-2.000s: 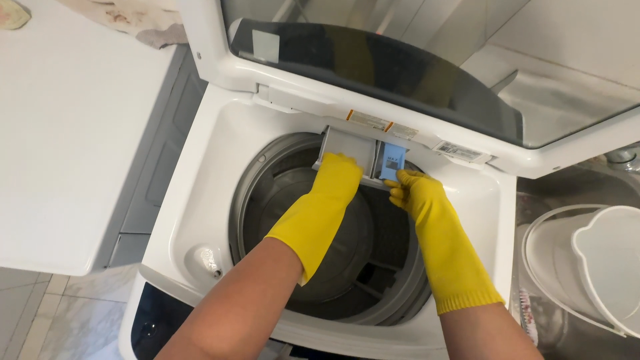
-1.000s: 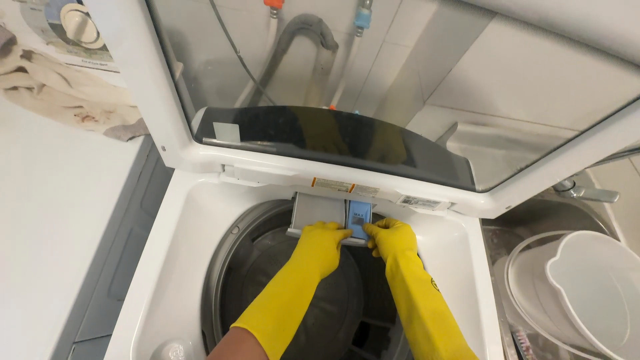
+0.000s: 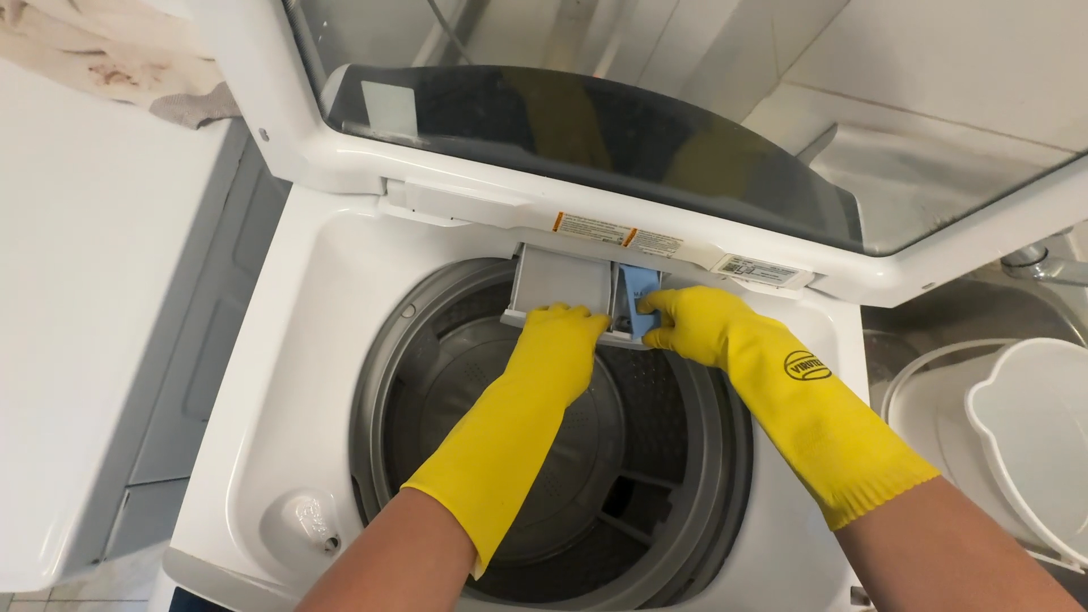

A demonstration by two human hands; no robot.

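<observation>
A top-loading washing machine [image 3: 280, 340] stands with its glass lid [image 3: 595, 144] raised. Its grey detergent drawer [image 3: 561, 280] is pulled out over the back of the metal drum [image 3: 527, 425]. My left hand [image 3: 561, 348], in a yellow rubber glove, grips the drawer's front edge; its fingertips are partly hidden. In a matching glove, my right hand [image 3: 693, 323] pinches the blue plastic insert [image 3: 639, 297] at the drawer's right side between thumb and fingers. The insert sits tilted, with its lower part standing out from the compartment.
A white surface with a cloth [image 3: 110, 59] on it lies to the left. White plastic buckets [image 3: 1033, 433] stand in a metal sink [image 3: 1011, 297] at the right, near a faucet [image 3: 1033, 259]. Labels bearing writing line the rim behind the drawer.
The blue insert, flat in the drawer before, is now tilted in my right hand. My left hand has stayed at the drawer's front edge. The view has shifted.
</observation>
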